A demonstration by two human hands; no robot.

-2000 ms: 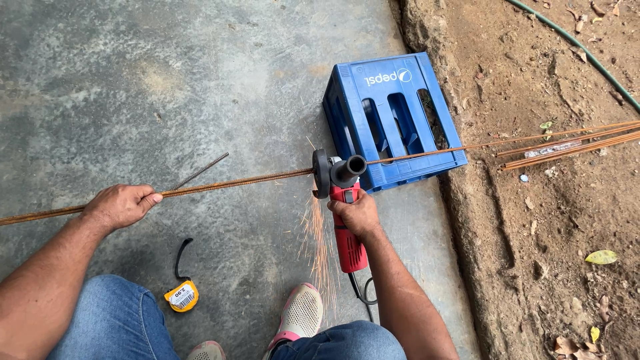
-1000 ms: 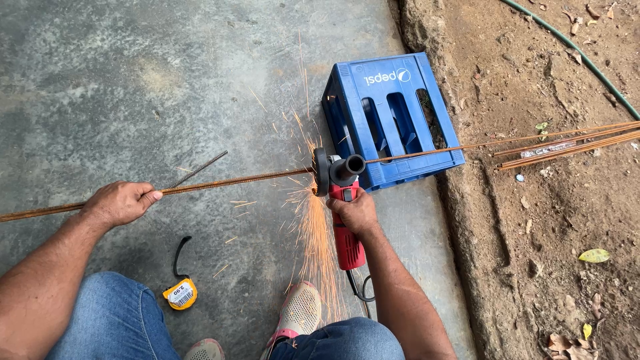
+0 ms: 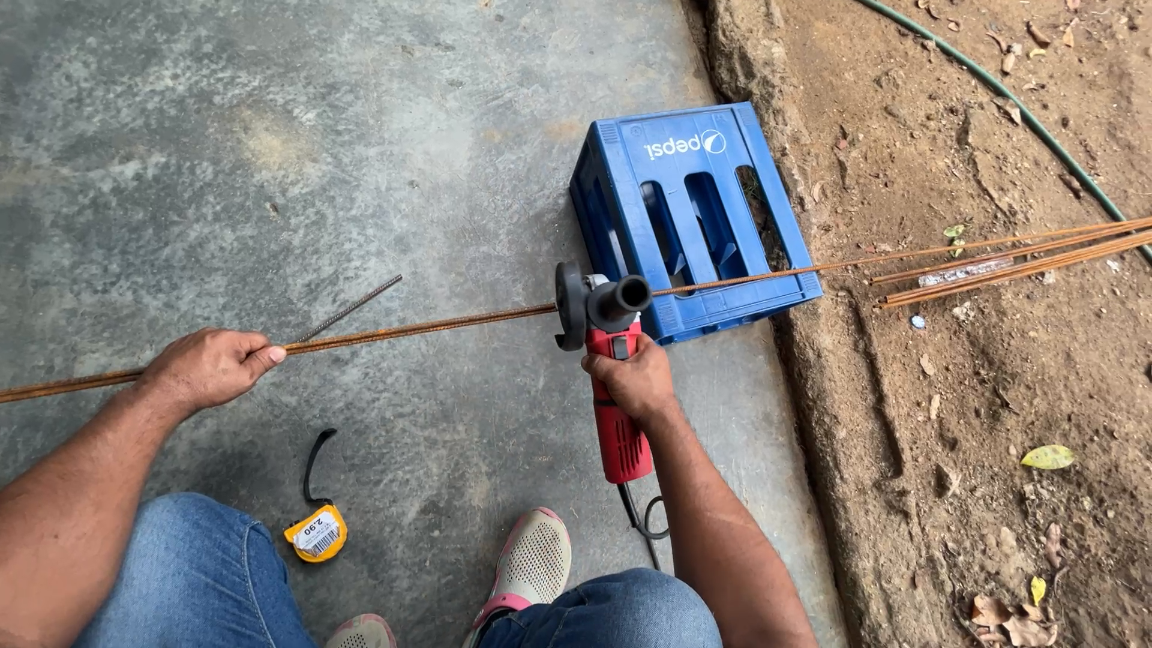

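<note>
My left hand (image 3: 214, 367) is closed around rusty steel rebar rods (image 3: 432, 324), which run from the left edge toward the grinder. With my right hand (image 3: 633, 373) I grip a red and black angle grinder (image 3: 621, 441) by its body. Its guard (image 3: 571, 306) stands at the rods, right of my left hand, and hides the contact point. Beyond the grinder a thin rusty rod (image 3: 729, 282) crosses a blue plastic Pepsi crate (image 3: 702, 207). No sparks show. A short grey rebar piece (image 3: 351, 307) lies on the concrete beside the held rods.
A yellow tape measure (image 3: 317, 533) with a black strap lies near my left knee. The grinder's cord (image 3: 639, 522) runs down beside my right knee. Past the rough concrete edge (image 3: 810, 432), more rusty rods (image 3: 1017, 270) and a green hose (image 3: 1017, 103) lie on the dirt.
Sparks sprayed from the grinder in both earlier frames, most strongly about one second ago; none show now. My hands have kept their places on the rods and the grinder.
</note>
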